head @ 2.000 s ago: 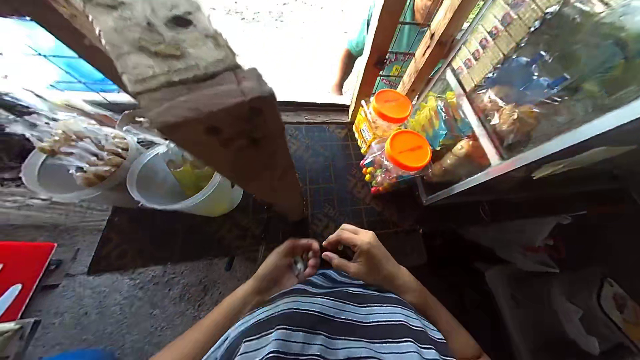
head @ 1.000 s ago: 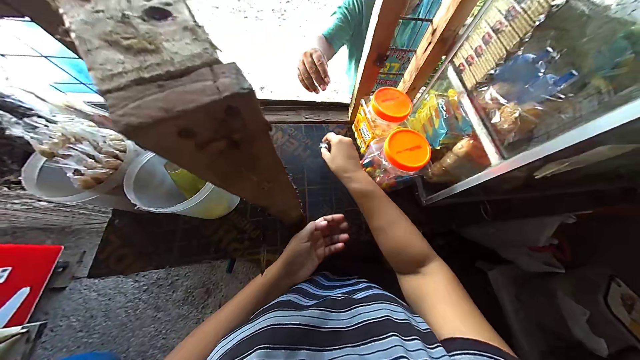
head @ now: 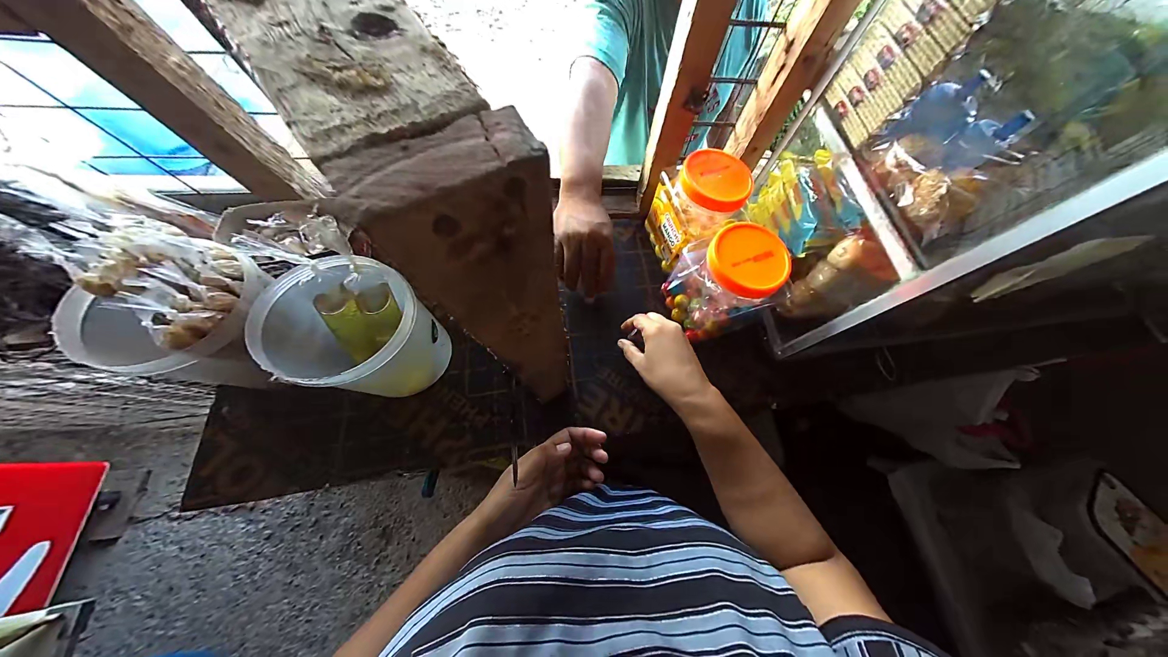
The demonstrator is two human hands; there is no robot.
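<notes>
My right hand [head: 666,356] is over the dark printed counter board [head: 602,365], just below two clear plastic candy jars with orange lids; its fingers are curled, and whether something small is between them cannot be told. The nearer jar [head: 730,283] holds colourful round candies, and the other jar [head: 698,201] stands behind it. My left hand [head: 557,465] is close to my striped shirt, palm turned inward, fingers apart, with nothing seen in it. Across the counter, another person's hand [head: 584,245] reaches down onto the board, fingers pointing toward me.
A thick wooden post [head: 456,219] rises between the hands and two plastic tubs at left, one tub [head: 401,351] with a yellow-green item, the other [head: 91,338] beneath bagged snacks. A glass display case [head: 912,265] borders the right side. A red sign [head: 55,520] lies lower left.
The other person's hand, raised beyond the counter a second ago, is now down on the board. My right hand has drawn back toward me. My hands were together two seconds ago and are now apart.
</notes>
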